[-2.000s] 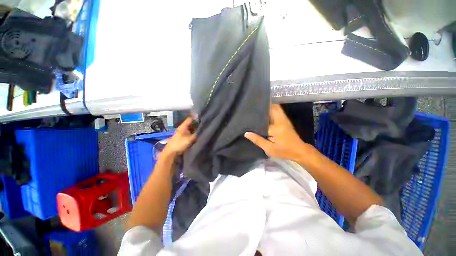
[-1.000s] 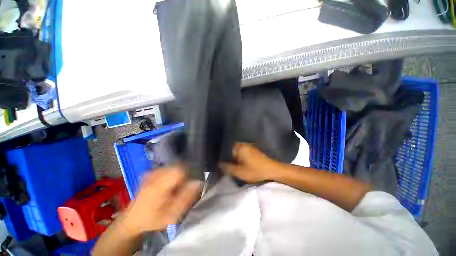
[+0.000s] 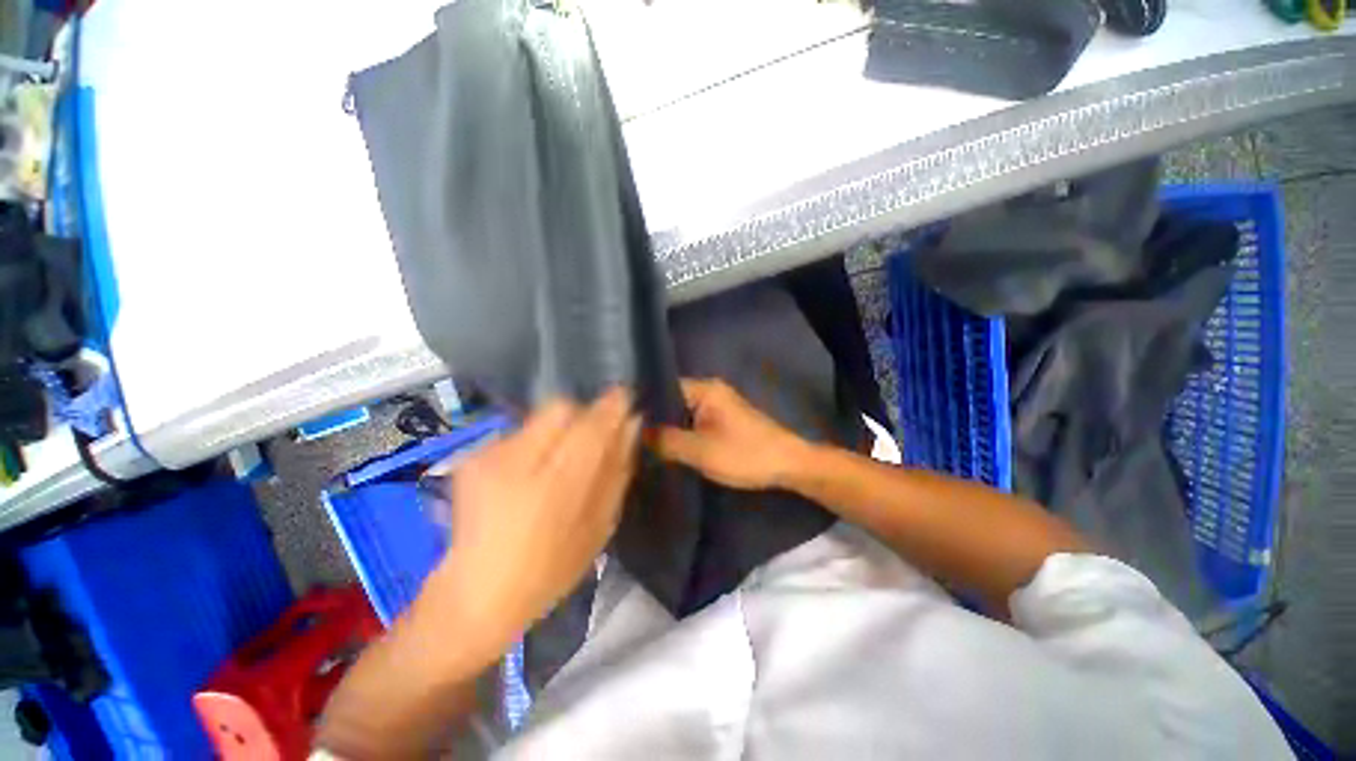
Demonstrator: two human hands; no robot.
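A dark grey garment piece lies over the white table's front edge and hangs down to my lap, with its upper end at the top of the view. My left hand, slightly blurred, lies on the cloth just below the table edge; its grip is unclear. My right hand is beside it, with thumb and fingers pinching the cloth's edge. Part of the cloth hangs below both hands over my white shirt. The needle area is not clearly visible.
A measuring tape runs along the table edge. A folded dark piece and a black oval object lie at the upper right. Blue crates with dark cloth stand below right. A red stool and blue crates stand at left.
The view has shifted, so the table appears lower and tilted. The topstitched line seen on the garment earlier is out of sight. My left hand has come up onto the cloth, close to my right hand.
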